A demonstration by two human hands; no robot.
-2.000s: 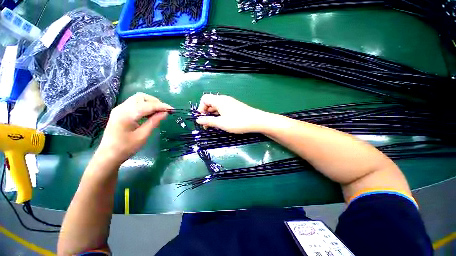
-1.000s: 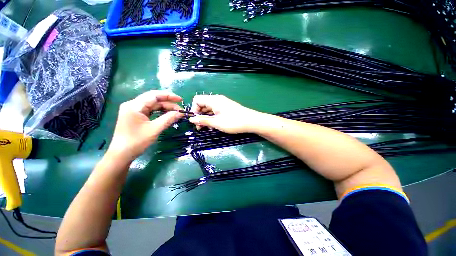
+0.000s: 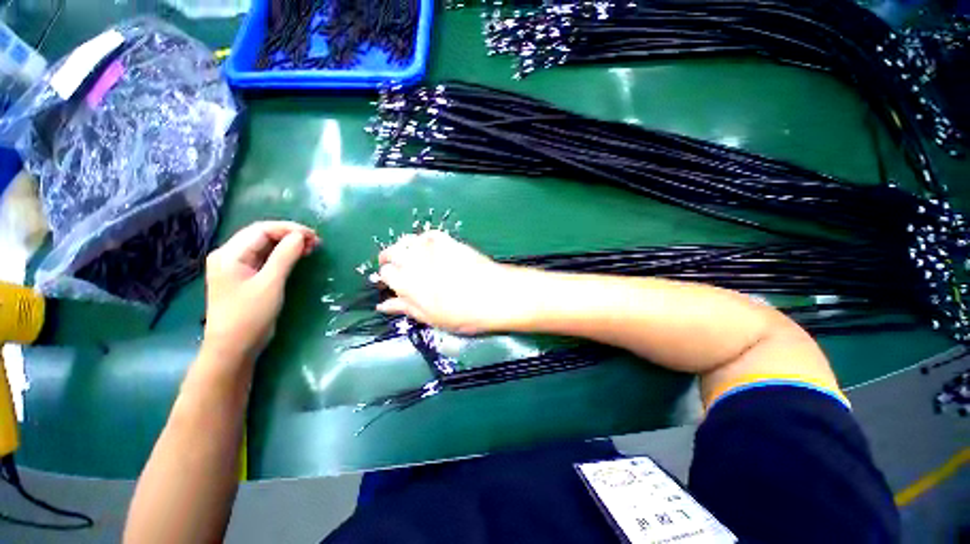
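Note:
Black cables (image 3: 681,258) lie side by side on the green bench, their ends with pale tips fanning out around my right hand. My right hand (image 3: 431,278) rests over these cable ends, palm down; the fingertips are partly hidden, so I cannot tell whether it grips a cable. My left hand (image 3: 258,271) is raised to the left of the cable ends, apart from them, with thumb and fingers pinched together. Whether something small is between its fingertips is too small to tell. A smaller cable group (image 3: 511,374) lies nearer me.
A thick cable bundle (image 3: 596,138) lies beyond my hands, another (image 3: 691,34) at the far edge. A blue bin (image 3: 330,80) holds black sleeves. A clear polybag (image 3: 133,159) of black pieces is at left. A yellow heat gun (image 3: 19,313) is cut off by the left edge.
My left hand has moved left, away from my right hand and the cable ends. My right hand has moved slightly down and turned palm down. The view has shifted a little.

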